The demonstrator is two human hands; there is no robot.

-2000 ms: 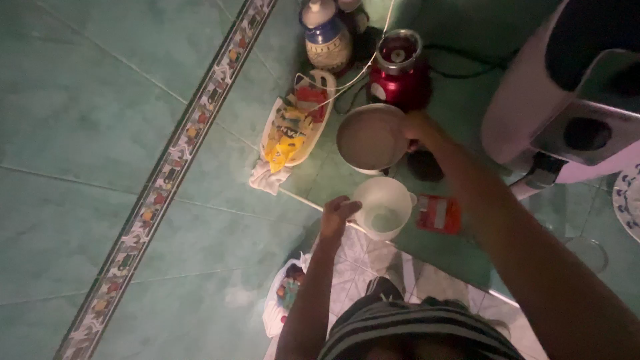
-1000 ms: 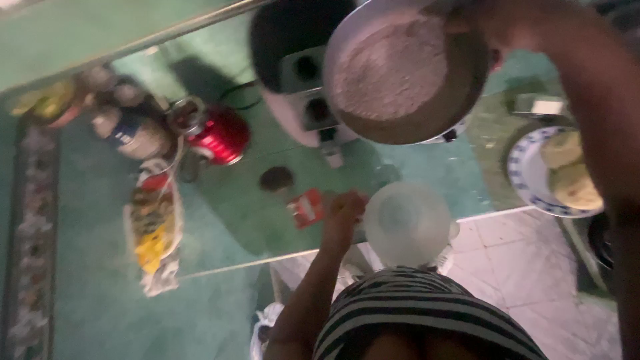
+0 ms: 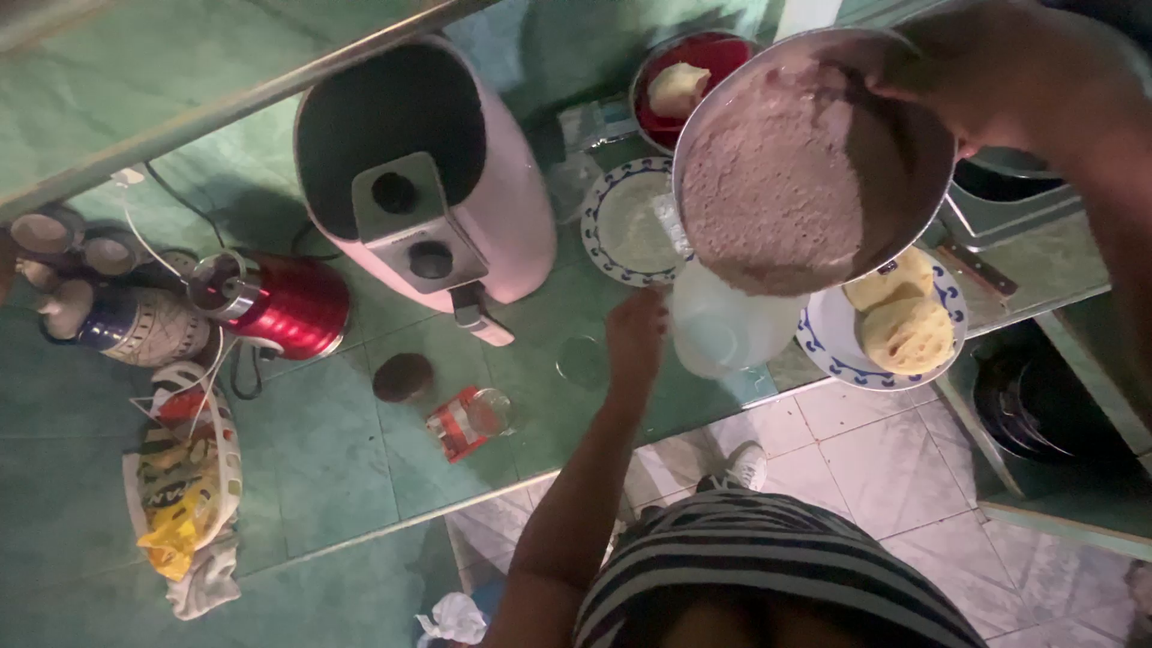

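My right hand (image 3: 981, 81) grips the rim of a round metal pot (image 3: 814, 162), which holds a brownish, frothy liquid. The pot is raised and partly covers a patterned plate behind it. Just below the pot, my left hand (image 3: 637, 337) holds a translucent white plastic container (image 3: 733, 322) by its left side. The pot's lower edge overlaps the container's top in view; whether they touch, I cannot tell. Flat round breads (image 3: 909, 333) lie on a blue-patterned plate (image 3: 832, 355) to the container's right.
A pink and black air fryer (image 3: 513, 207) stands at the back. Left of it are a red metallic appliance (image 3: 301, 306), a jar (image 3: 135, 319) and a basket (image 3: 229, 450) with packets. A red packet (image 3: 454, 427) and a glass (image 3: 490, 411) sit near the counter edge. A knife (image 3: 981, 268) lies right.
The view has swung to the right along the counter. Both hands have moved from beside the red appliance, with the pot and the container, to the right of the air fryer.
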